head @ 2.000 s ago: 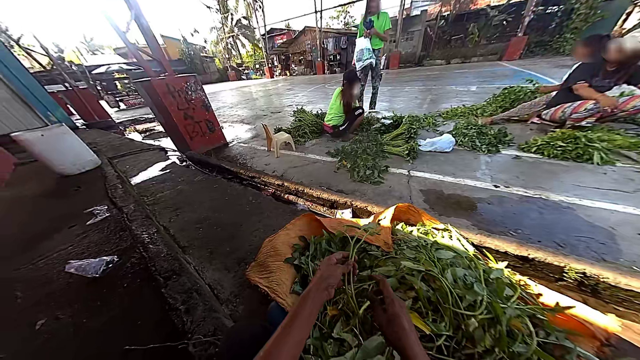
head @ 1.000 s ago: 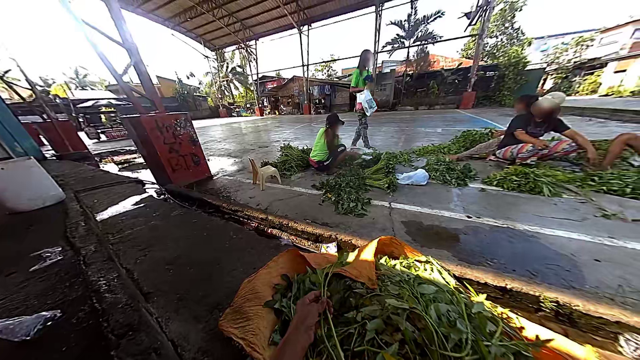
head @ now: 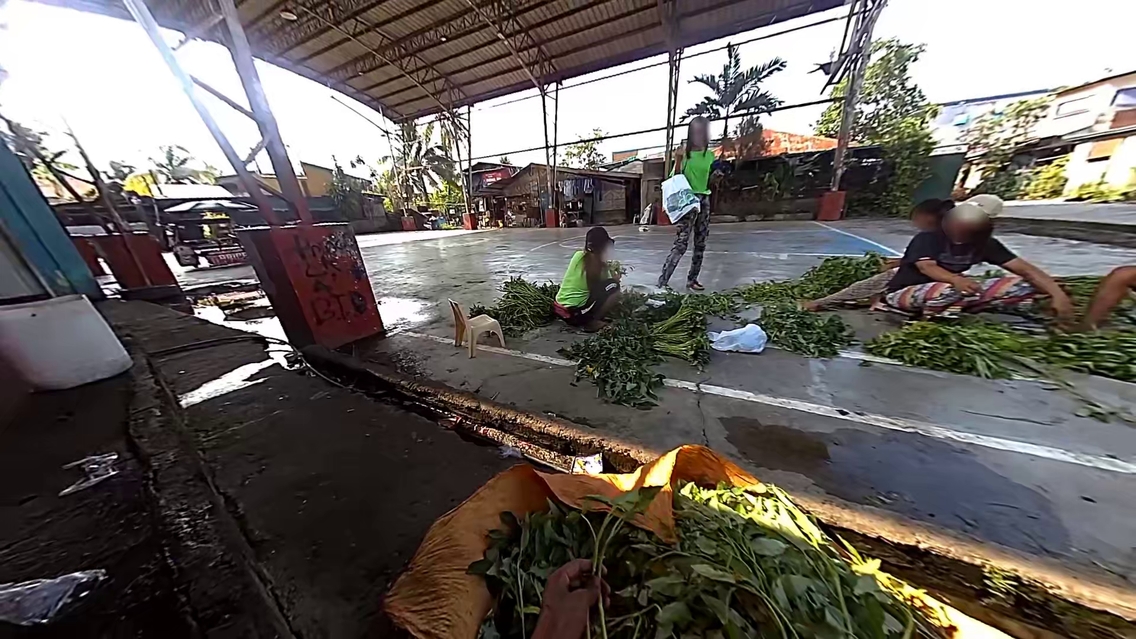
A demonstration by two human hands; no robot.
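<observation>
Leafy green stems (head: pixel 745 568) fill an open orange woven sack (head: pixel 448 568) at the bottom of the head view. My left hand (head: pixel 572 596), over the left part of the heap, has its fingers closed around a few thin stems, whose leafy tops stand up above the fingers. The rest of the heap lies to the right of this hand. My right hand is out of the frame.
A drainage channel (head: pixel 532 444) runs beyond the sack. On the court, several people sit or stand among piles of greens (head: pixel 621 355), near a small plastic chair (head: pixel 477 328) and a plastic bag (head: pixel 738 338). A red concrete post base (head: pixel 311 288) stands left.
Two seconds ago both hands were in the greens; now only my left hand shows, holding stems. The view has tilted up. The standing person now faces this way.
</observation>
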